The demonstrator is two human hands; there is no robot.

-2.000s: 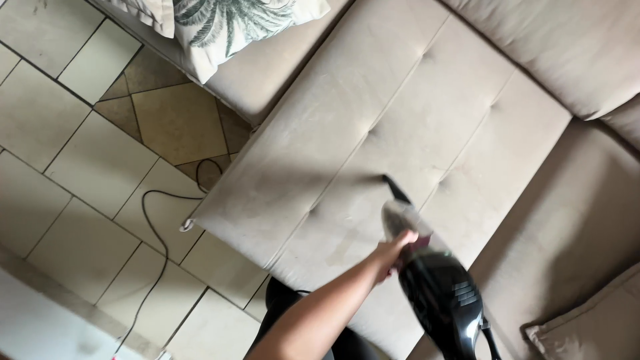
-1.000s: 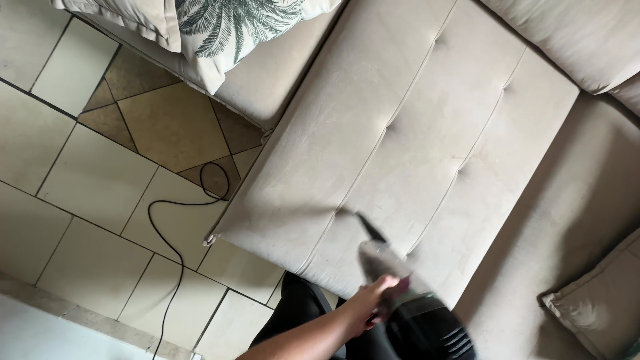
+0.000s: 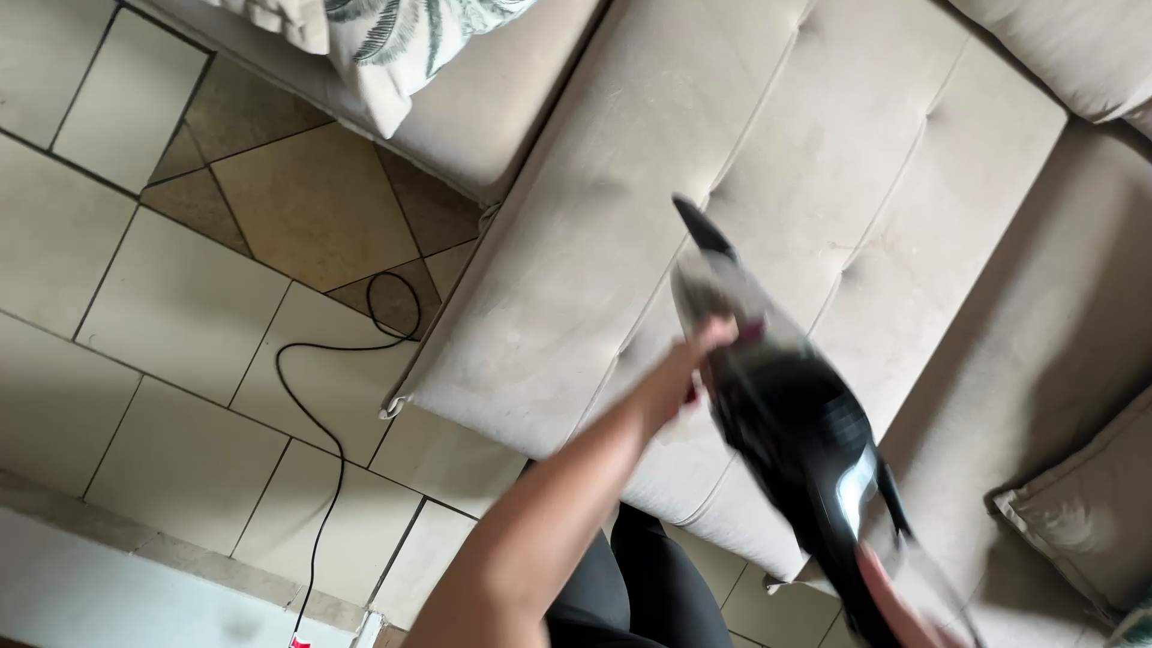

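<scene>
A black handheld vacuum cleaner (image 3: 792, 405) with a clear front chamber and a dark crevice nozzle (image 3: 705, 229) is held over a beige tufted sofa seat (image 3: 558, 270). My left hand (image 3: 715, 337) grips it by the chamber, partly hidden and blurred. At the lower right, my right hand (image 3: 891, 598) is at the rear handle part, its fingers mostly hidden behind the body. The nozzle tip lies over a seam near a tuft; whether it touches the fabric cannot be told.
A thin black cord (image 3: 337, 450) lies curled on the tiled floor (image 3: 180, 297) at left. A leaf-print cushion (image 3: 396, 54) rests on the sofa part at top. Another beige cushion (image 3: 1089, 504) sits at lower right. My legs (image 3: 666, 576) stand against the seat's front edge.
The vacuum's nozzle has moved away from the seat's front edge, up along the seam. My right hand now shows at the rear of the vacuum; it was not visible before.
</scene>
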